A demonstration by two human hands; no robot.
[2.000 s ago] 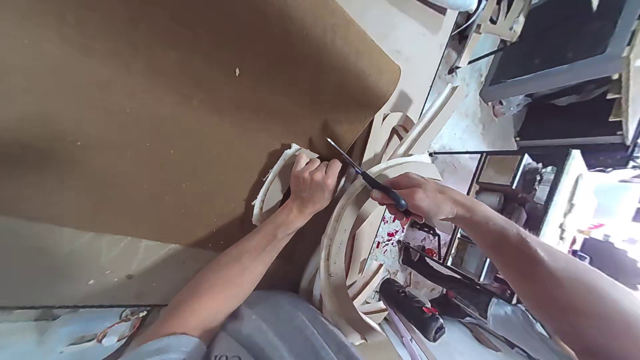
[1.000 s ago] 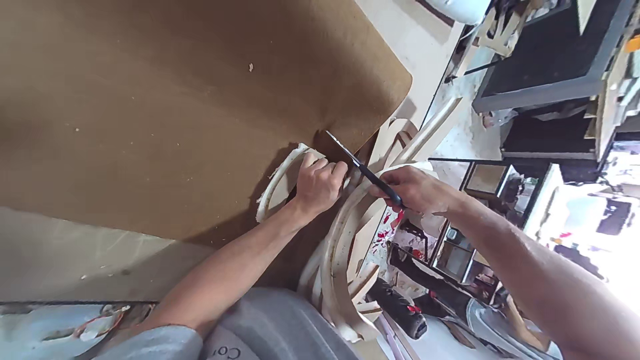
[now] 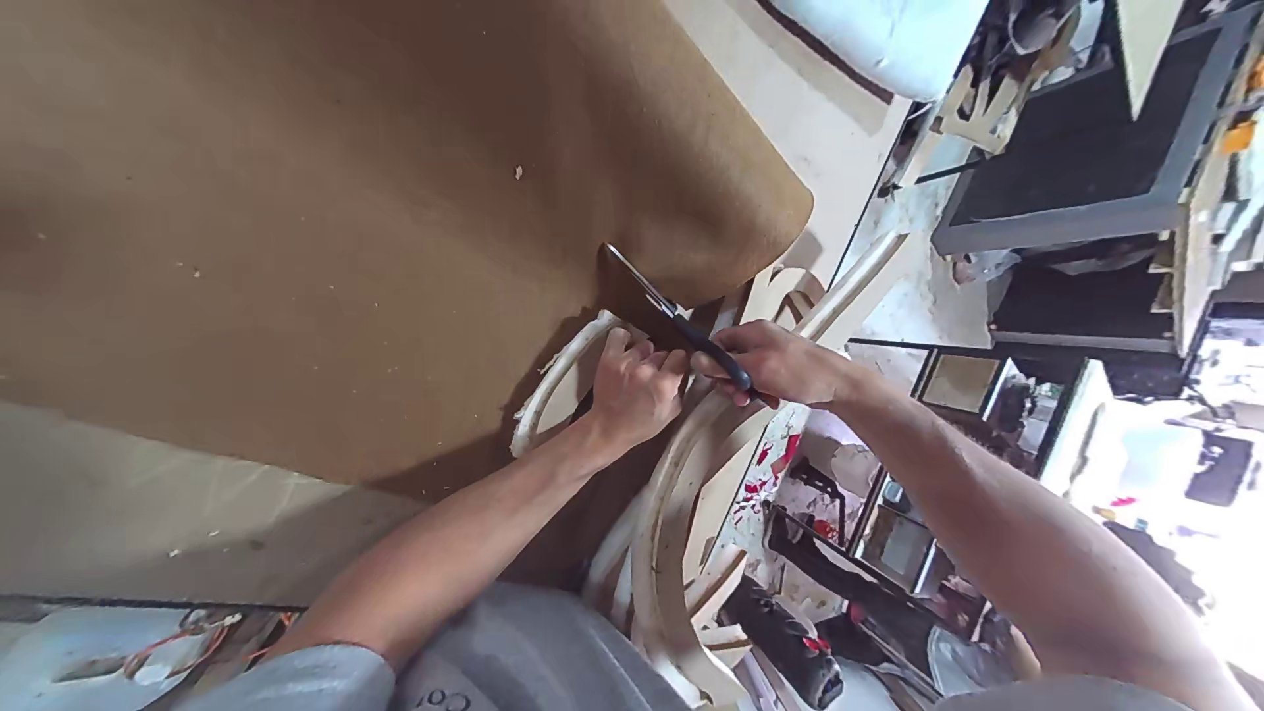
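My right hand (image 3: 775, 363) grips the dark handles of a pair of scissors (image 3: 681, 321), whose metal blades point up and left over a brown sheet (image 3: 395, 217). Beside it, my left hand (image 3: 640, 385) has its fingers curled on a curved pale piece with a ragged white edge (image 3: 553, 390), which lies at the border of the sheet. Whether the scissor blades are apart cannot be made out. Just right of my left hand, several curved pale strips (image 3: 657, 523) lie in a stack, partly under my right hand.
A pale tabletop (image 3: 820, 109) shows past the sheet's rounded corner. A dark, grey-edged panel (image 3: 1086, 138) stands at the upper right. Open shelving (image 3: 963, 385) and a black shoe (image 3: 790, 642) are at the right and lower right. Orange cords (image 3: 212, 632) lie at the lower left.
Both hands stay close together, with the scissors still in my right hand. Little else has plainly changed.
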